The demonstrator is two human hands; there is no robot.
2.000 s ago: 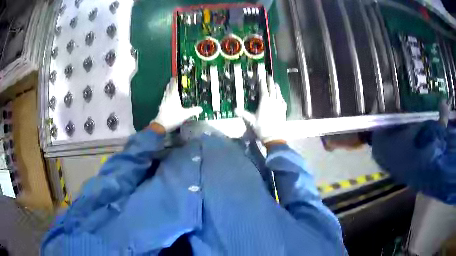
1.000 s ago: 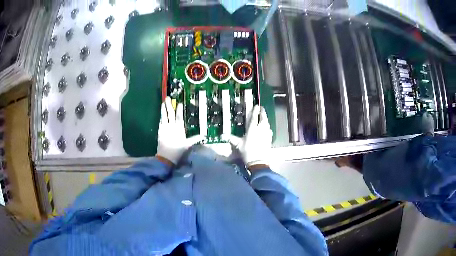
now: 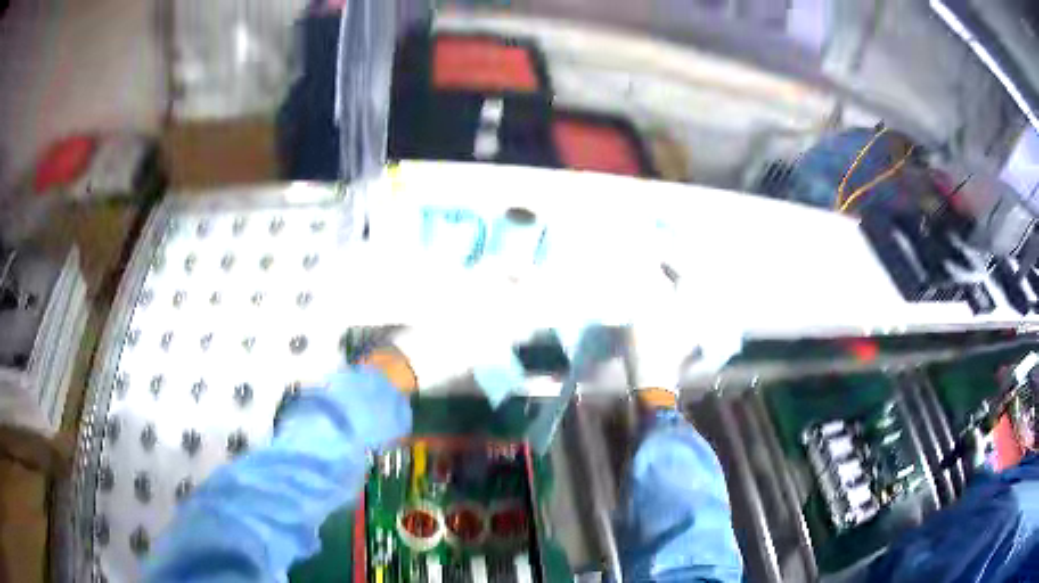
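The toroid power board (image 3: 467,501) lies in its red-edged housing (image 3: 363,535) on a dark green pallet (image 3: 330,552), cut off by the bottom edge. My left hand (image 3: 424,355) reaches past the housing's far left corner to the white shelf (image 3: 775,251); its white glove blends into the shelf. My right hand (image 3: 659,362) is at the shelf's near edge, blurred. I cannot tell whether either hand holds anything. A dark piece (image 3: 542,351) and teal strips (image 3: 498,378) show between the hands.
Teal tape rolls (image 3: 520,237) stand on the shelf. The ball transfer table (image 3: 194,376) is at left. Conveyor rollers (image 3: 598,478) run right to another board (image 3: 849,467) on a pallet. A person's blue sleeve (image 3: 968,535) is at lower right, another person (image 3: 837,165) beyond the shelf.
Both hands have left the housing's near corners and moved forward to the shelf. The view has tilted up, so the housing now sits lower and the shelf shows.
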